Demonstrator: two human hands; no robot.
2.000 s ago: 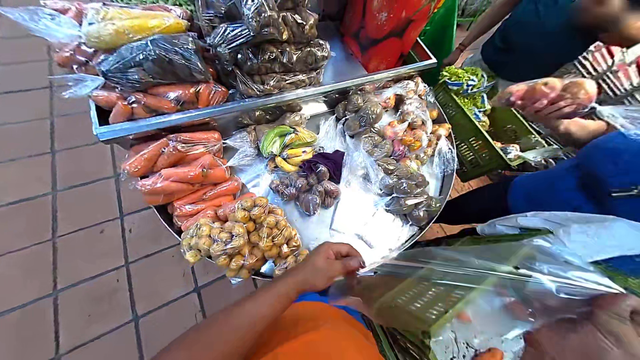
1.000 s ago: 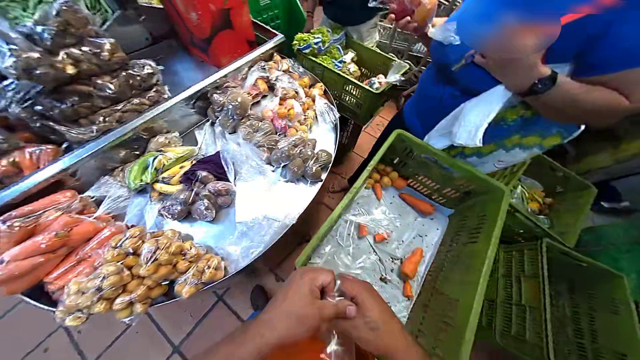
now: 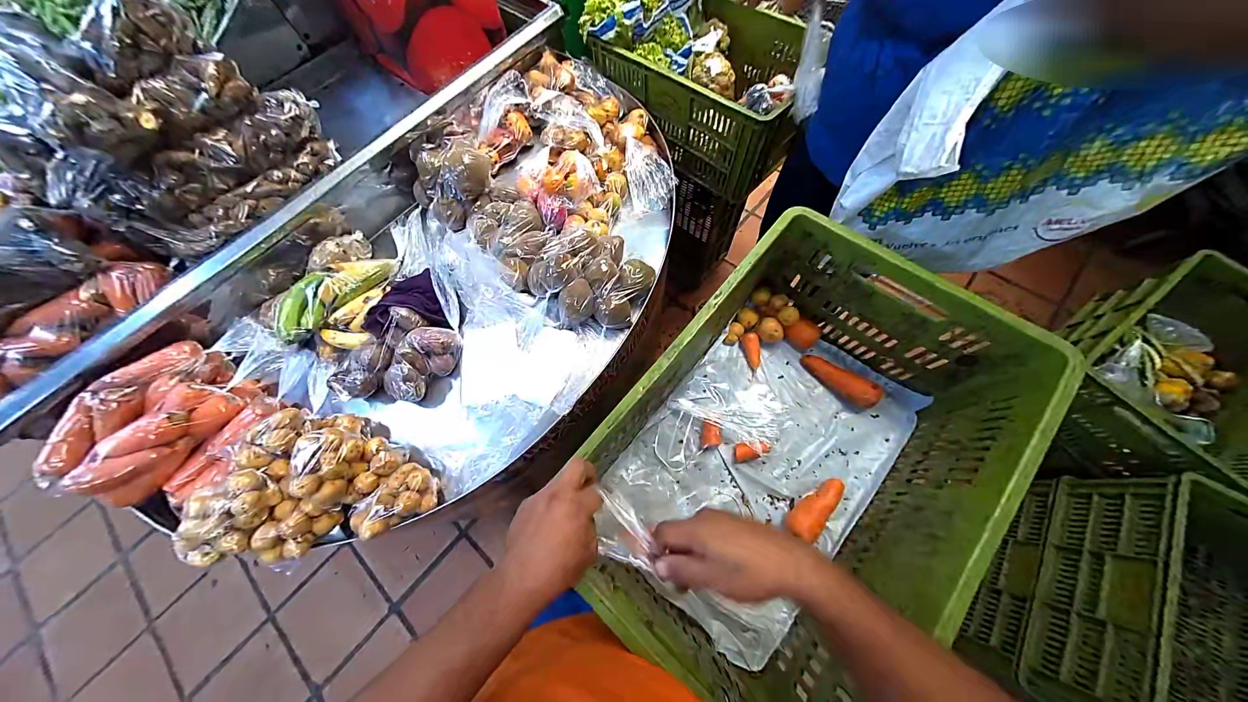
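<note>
A clear plastic bag point(image 3: 624, 522) stretches between my hands over a green plastic crate point(image 3: 1014, 390). My left hand point(image 3: 556, 526), closed on one side of the bag, is at the crate's near left rim. Over the crate's near end, my right hand point(image 3: 726, 556) grips the plastic with bent fingers. Inside the crate lie a whole carrot point(image 3: 843, 380), a thick carrot piece point(image 3: 815, 509), smaller carrot pieces point(image 3: 751, 450) and small round yellow potatoes point(image 3: 770, 317) in the far corner, on a sheet of plastic strewn with dark specks. Whether anything is inside the bag cannot be told.
At left, a round metal tray point(image 3: 487, 468) holds bagged carrots point(image 3: 146, 419), bagged small potatoes point(image 3: 302, 483), beets point(image 3: 414, 356) and green and yellow peppers or bananas point(image 3: 331, 297). Another green crate point(image 3: 682, 117) stands beyond; more crates point(image 3: 1092, 585) are at right. A person in blue point(image 3: 868, 88) stands ahead.
My hands, close together a second ago, have moved apart with the plastic between them. The person's watch-wearing forearm at the upper right is out of view. The view has shifted right since the first frame.
</note>
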